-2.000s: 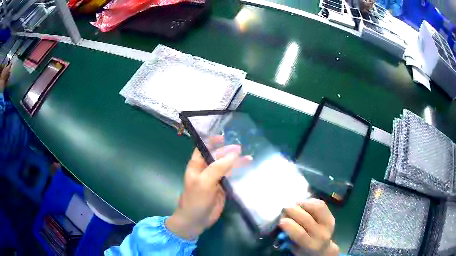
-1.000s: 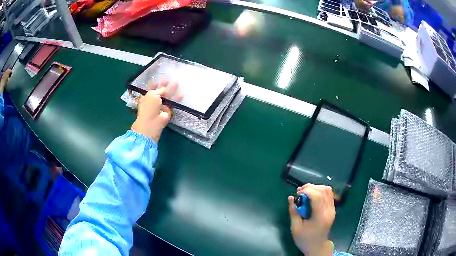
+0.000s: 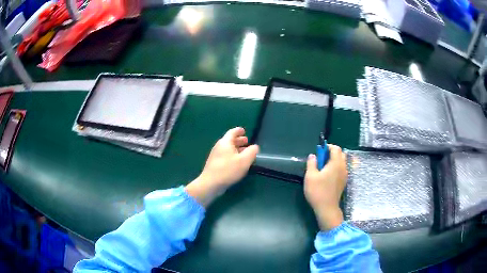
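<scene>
A clear touch panel with a black border (image 3: 293, 128) lies across the green bench in front of me. My left hand (image 3: 227, 162) is at its left edge, thumb and fingertips close to or on the black rim; whether they pinch it is unclear. My right hand (image 3: 326, 178) is closed around the blue-handled cutters (image 3: 321, 154), dark tip pointing up beside the panel's right edge. Another black-bordered panel (image 3: 125, 101) lies on the pile of bubble bags (image 3: 163, 136) at the left.
Thick stacks of bagged panels (image 3: 408, 112) stand at the right, with another bagged panel (image 3: 390, 189) nearer me. A red plastic bag (image 3: 96, 26) lies over a dark flat thing at the far left. Red-edged panels (image 3: 9, 138) lie at the left edge. White boxes (image 3: 419, 21) stand at the back right.
My left hand has let go of the panel on the bag pile and moved right to the other panel. My right hand still holds the cutters. The view has turned right.
</scene>
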